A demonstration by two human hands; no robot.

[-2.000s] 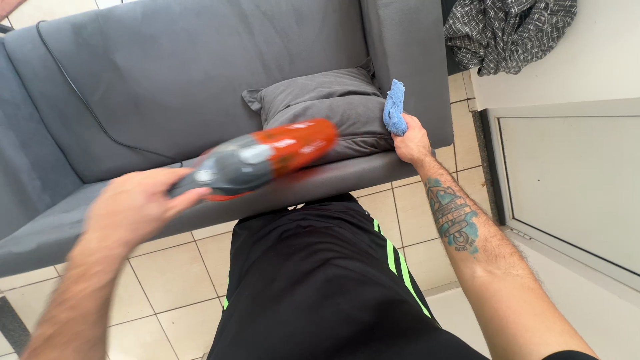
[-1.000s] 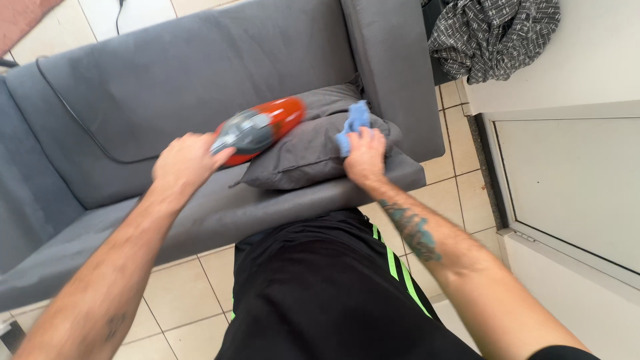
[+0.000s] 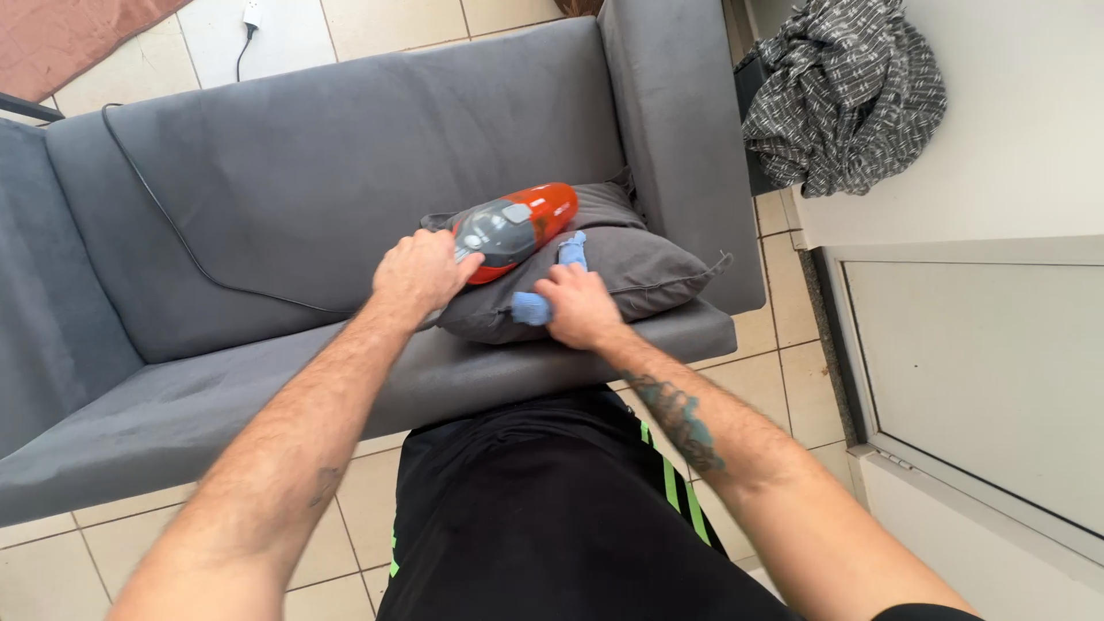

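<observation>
My left hand (image 3: 425,272) grips the handle of a red and grey handheld vacuum cleaner (image 3: 509,228). The vacuum's red front end lies over a dark grey cushion (image 3: 655,266), near its upper part. My right hand (image 3: 580,304) holds a bunched blue cloth (image 3: 531,309) against the front part of the cushion; cloth shows on both sides of the fingers. The cushion rests on the seat of a grey sofa (image 3: 362,164), by the armrest. Whether the vacuum's nozzle touches the fabric cannot be told.
A black power cord (image 3: 185,246) runs across the sofa's backrest toward the vacuum. Behind the sofa, a white plug connector (image 3: 251,15) lies on the tiled floor near a pinkish rug (image 3: 78,39). A patterned black and white fabric (image 3: 849,95) hangs right of the armrest (image 3: 681,147).
My left hand has moved the vacuum right, over the cushion. My right hand, at the sofa's front edge by the armrest two seconds ago, has moved left onto the cushion with the blue cloth.
</observation>
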